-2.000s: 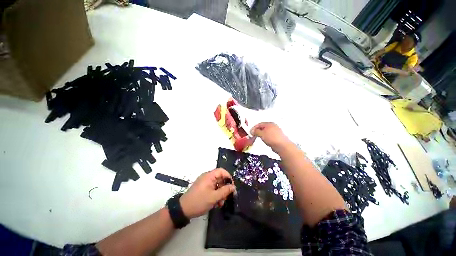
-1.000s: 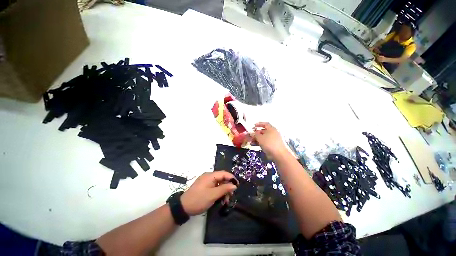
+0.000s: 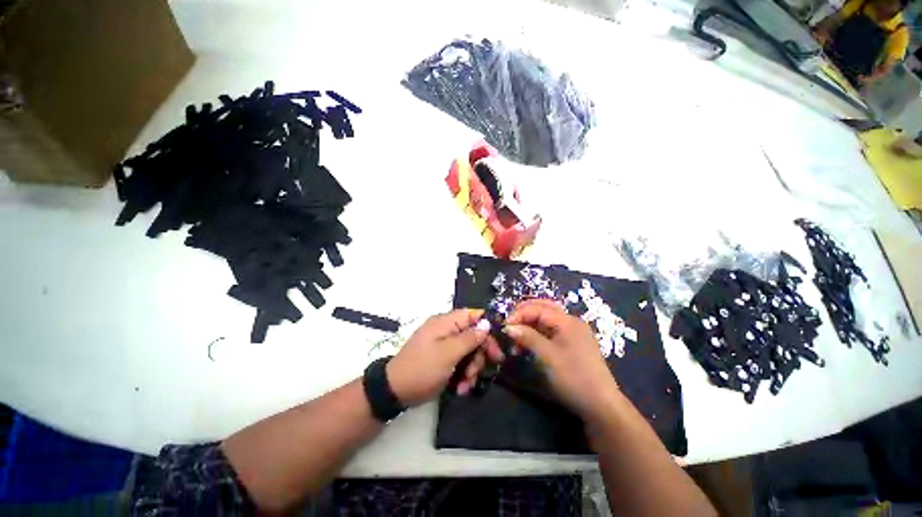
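My left hand (image 3: 445, 355) is over the left part of the black mat (image 3: 647, 404), its fingers closed on a black fabric tab (image 3: 488, 372) partly hidden by the fingers. A small pale part shows at its fingertips. My right hand (image 3: 554, 348) meets it, fingertips pinched close to the tab; what they hold is too small to tell. Behind the hands lie a pile of shiny metal parts (image 3: 528, 283) and, to its right, a pile of white round parts (image 3: 609, 323).
A red and yellow tape dispenser (image 3: 492, 202) stands behind the mat. A large heap of black tabs (image 3: 253, 192) and a cardboard box (image 3: 91, 86) are left. Fitted tabs (image 3: 748, 328) and a crumpled clear bag (image 3: 677, 273) lie right. A full plastic bag (image 3: 511, 101) lies behind.
My right hand has come back from beside the tape dispenser to my left hand over the mat. The view has shifted, and the person in yellow is now partly cut off.
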